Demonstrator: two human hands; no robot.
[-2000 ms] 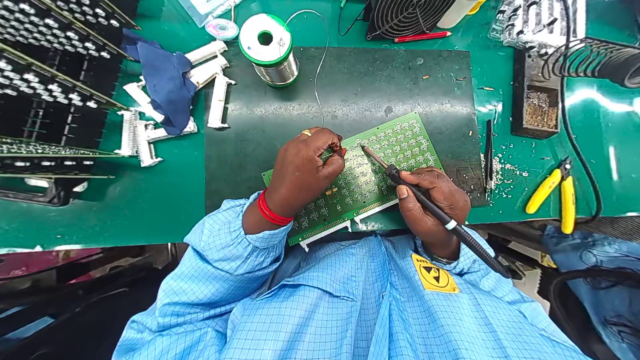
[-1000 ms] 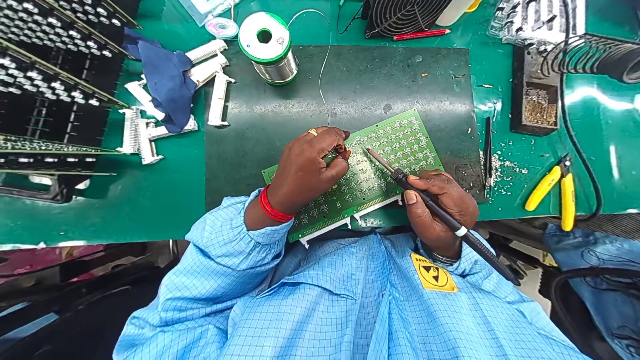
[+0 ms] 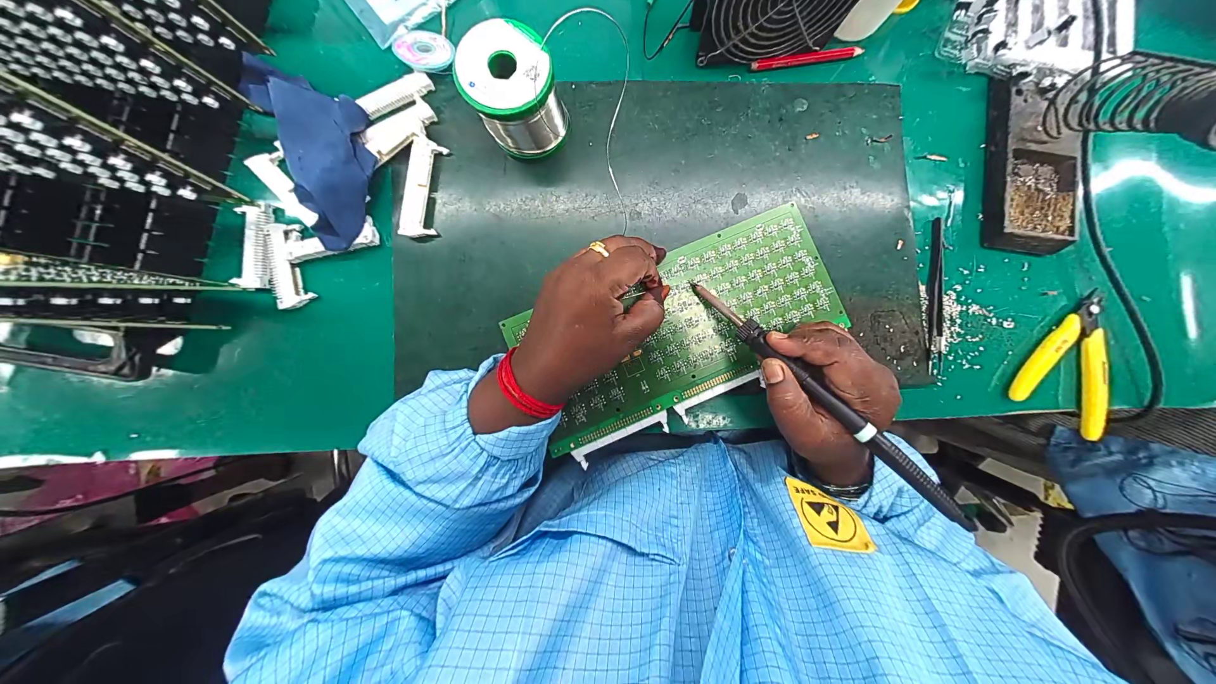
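Note:
A green printed circuit board (image 3: 760, 275) lies tilted on the dark mat, with white connectors (image 3: 622, 435) along its near edge. My right hand (image 3: 831, 389) holds a soldering iron (image 3: 822, 394) like a pen, its tip at the board's middle. Just left of that tip, my left hand (image 3: 594, 318) is over the board with thumb and forefinger pinched around the solder wire (image 3: 616, 123), which runs down from the solder spool (image 3: 522, 90). The wire's end is hidden by my fingers.
White connectors (image 3: 416, 185) and a blue cloth (image 3: 318, 142) lie left. Upright boards (image 3: 104, 142) fill the far left. Tweezers (image 3: 937, 285), wire clippings (image 3: 959, 328), yellow-handled cutters (image 3: 1092, 370) and a soldering iron stand (image 3: 1035, 180) are right. A fan (image 3: 774, 28) and red pencil (image 3: 807, 59) sit behind.
The iron's tip has shifted slightly on the board since two seconds ago. Both hands keep their grips, and the board stays in about the same place.

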